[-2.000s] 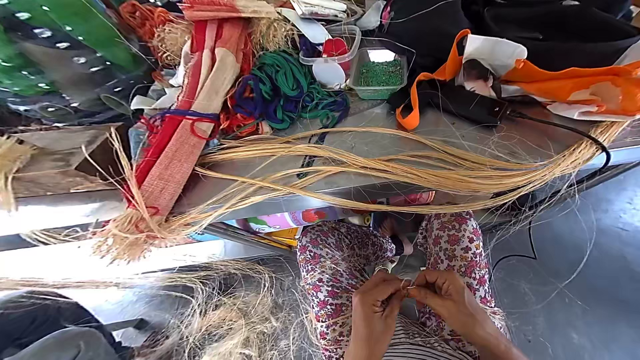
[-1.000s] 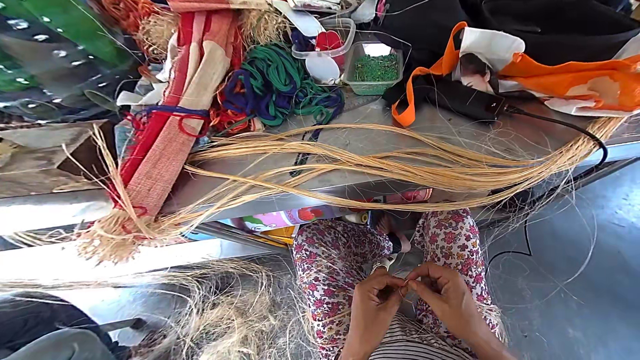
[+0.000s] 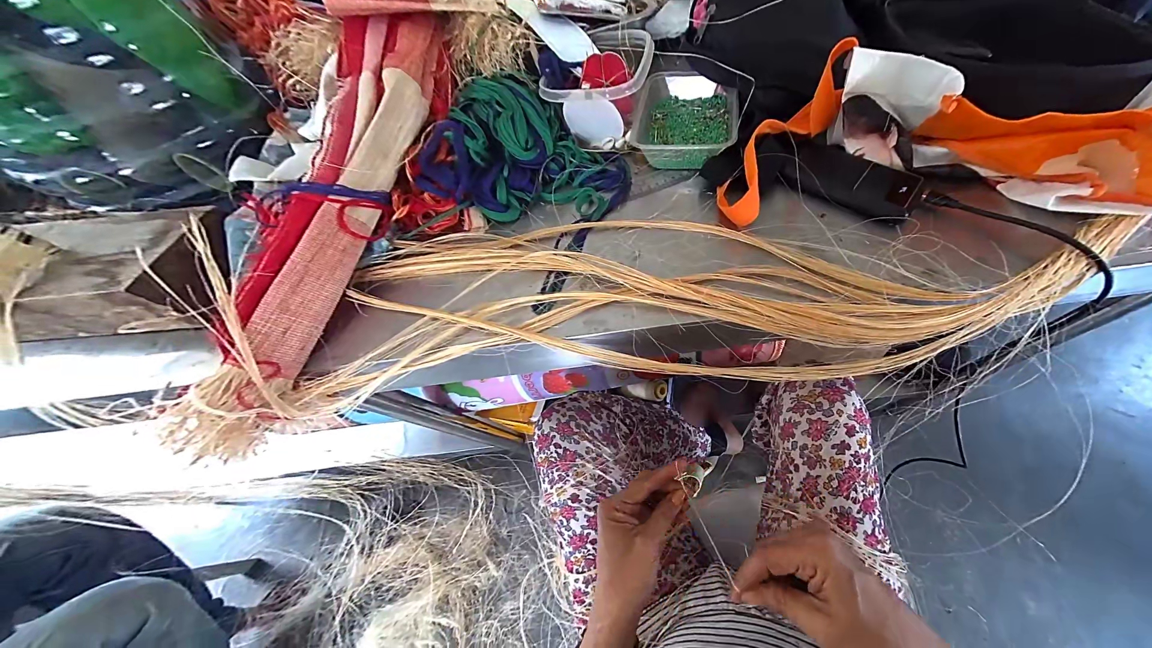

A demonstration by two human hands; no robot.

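Note:
My left hand (image 3: 641, 531) is raised above my lap, thumb and forefinger pinched on a thin pale fiber strand (image 3: 711, 533). The strand runs down to the right to my right hand (image 3: 805, 576), whose fingertips pinch its other part. A small pale roundish item, too small to identify, shows at my left fingertips. Beyond both hands, a long bundle of straw-coloured fibers (image 3: 720, 301) lies across the metal table (image 3: 648, 202). Its left end reaches the frayed end of a red and pink woven strip (image 3: 301, 279).
Behind the bundle are green and blue cords (image 3: 513, 144), a plastic tub of green beads (image 3: 688, 126), an orange strap (image 3: 751, 171) and a black device (image 3: 841, 175) with a cable. Loose fibers (image 3: 432, 558) lie at lower left, near another person's clothed leg (image 3: 126, 603).
My hands were close together at the fingertips; now they are apart, my right hand lower and to the right, with the strand visible between them.

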